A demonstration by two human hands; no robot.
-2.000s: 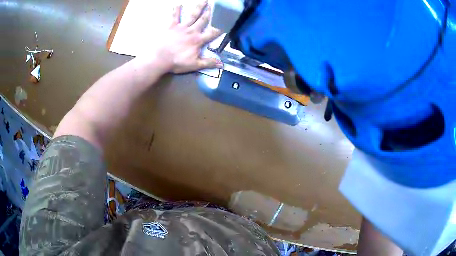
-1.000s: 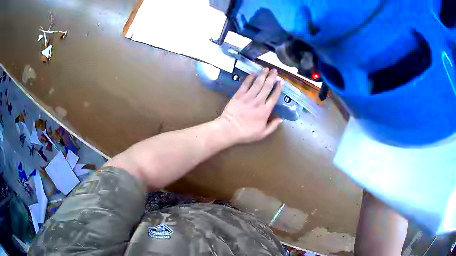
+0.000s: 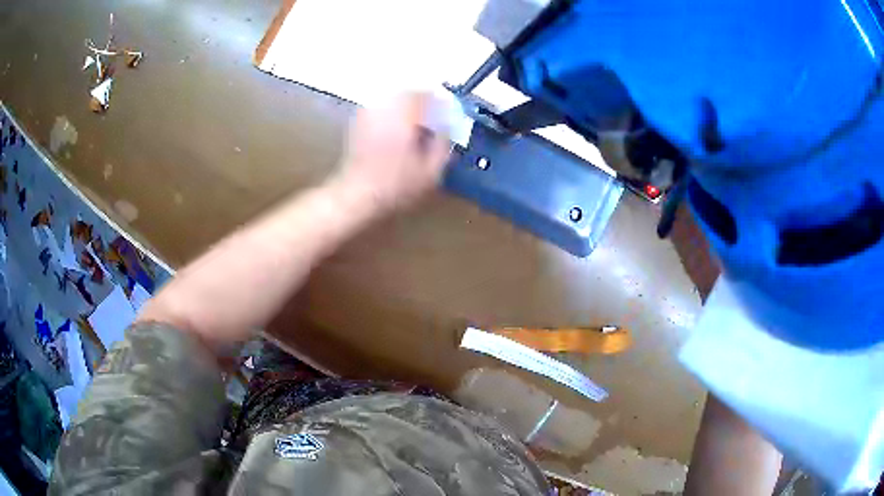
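The blue cutting machine fills the upper right. Its grey metal base plate lies on the table with two screws showing. The white-topped fabric lay, with an orange-brown edge, lies at the upper middle, against the knife area. My left hand is blurred at the lay's near edge, left of the base plate; its fingers cannot be made out. A white strip and an orange strip lie loose near the table's front. My right forearm shows at the lower right; that hand is hidden behind the machine.
The brown table has worn, taped patches near its front edge. Small white and orange offcuts lie at the upper left. Scraps cover the floor at the left. A pale box-like part hangs below the blue motor.
My left hand has moved from the base plate's right part back to the lay's near edge. The loose white and orange strips now lie near the table's front, away from the base plate.
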